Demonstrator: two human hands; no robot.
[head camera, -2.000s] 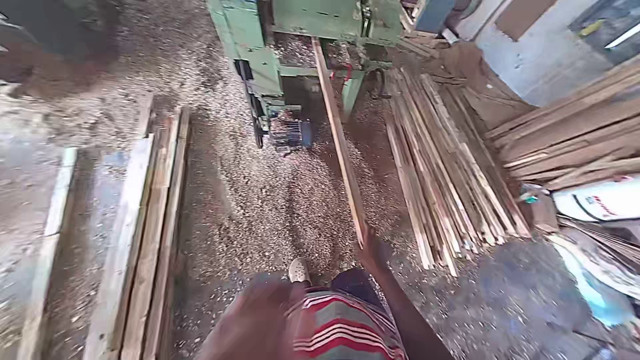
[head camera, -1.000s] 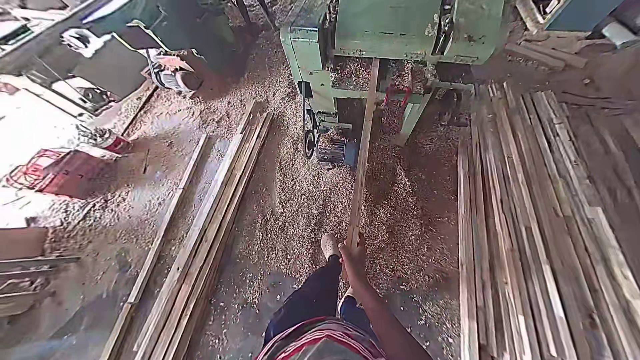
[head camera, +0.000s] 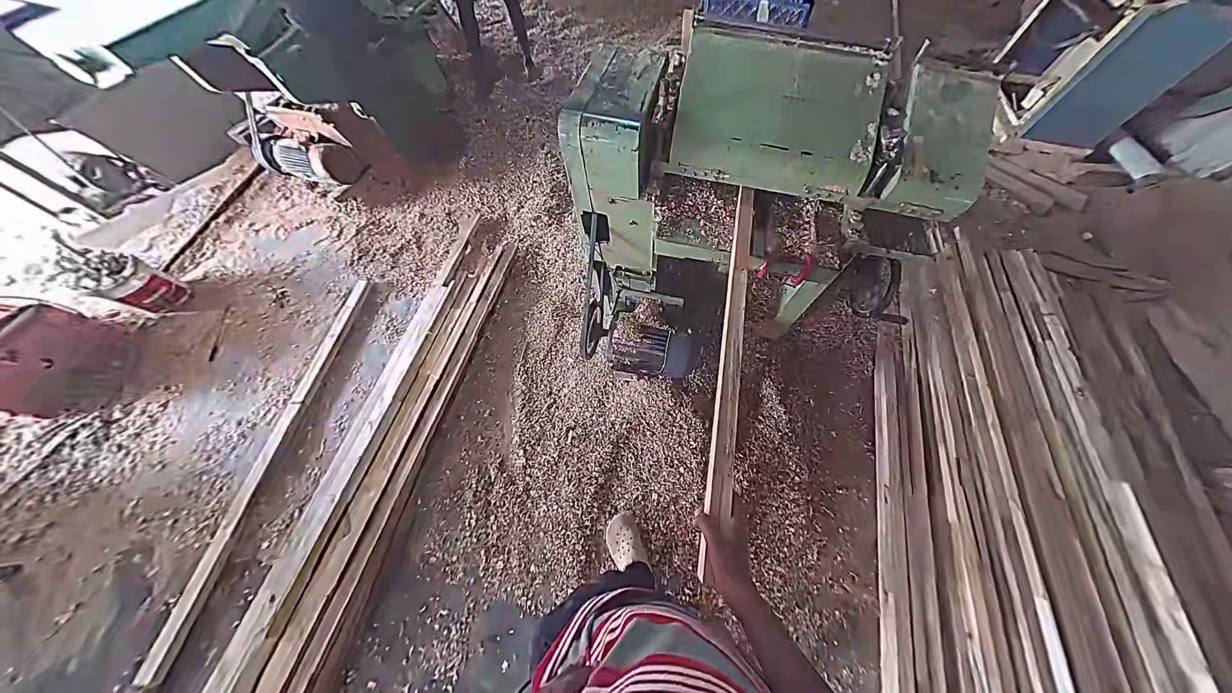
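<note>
My right hand (head camera: 724, 551) grips the near end of a long wooden batten (head camera: 731, 385). The batten's far end lies in the opening of a green thickness planer (head camera: 778, 106), beneath its sheet-metal hood. An electric motor (head camera: 651, 352) sits low at the planer's left side. My left hand is not clearly visible; only a blurred bit of skin shows at the bottom edge by my striped shirt.
Wood shavings (head camera: 616, 452) cover the floor around my shoe (head camera: 626, 541). Long boards (head camera: 385, 452) lie on the left, and a wider stack of boards (head camera: 1001, 433) on the right. Another motor (head camera: 306, 159) stands at the back left, with a person's legs (head camera: 496, 34) beyond.
The view has swung and shifted, showing more of the left side. My right hand stays on the batten throughout. A blurred arm low in the oldest frame no longer shows there.
</note>
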